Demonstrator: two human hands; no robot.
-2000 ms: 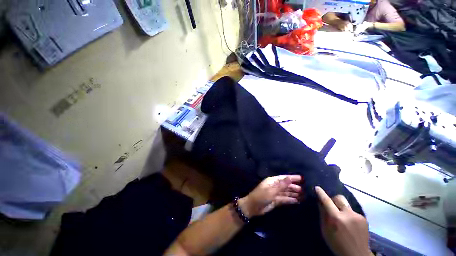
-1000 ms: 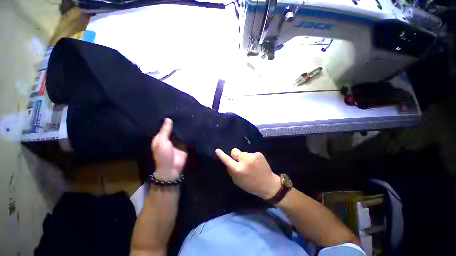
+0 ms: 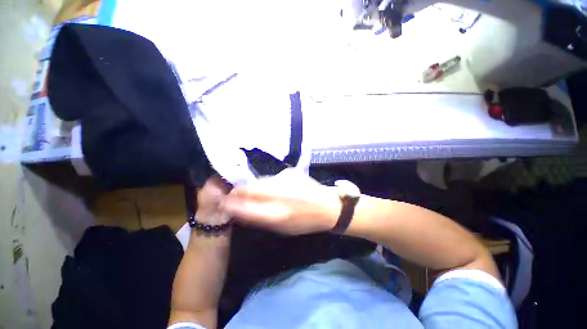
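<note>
A large black garment panel (image 3: 129, 115) lies over the left part of the white machine table (image 3: 380, 119) and hangs down its front edge. My left hand (image 3: 212, 200), with a dark bead bracelet, is at the cloth's right edge, its fingers partly hidden. My right hand (image 3: 280, 204), with a wristwatch, crosses over to it and is blurred; both hands meet. What the fingers hold cannot be told. A white piece with a dark strip (image 3: 295, 128) lies on the table just behind my right hand.
The sewing machine's needle area (image 3: 388, 19) is at the top. Small red-and-silver snips (image 3: 441, 69) lie on its bed. A black pouch (image 3: 524, 106) with a red round item sits right. A dark cloth pile (image 3: 119, 279) is low left, beside the stained wall (image 3: 16, 212).
The view has shifted slightly. My right hand has moved left to meet my left hand. The black cloth has drawn away leftward, and more of the white piece and dark strip shows.
</note>
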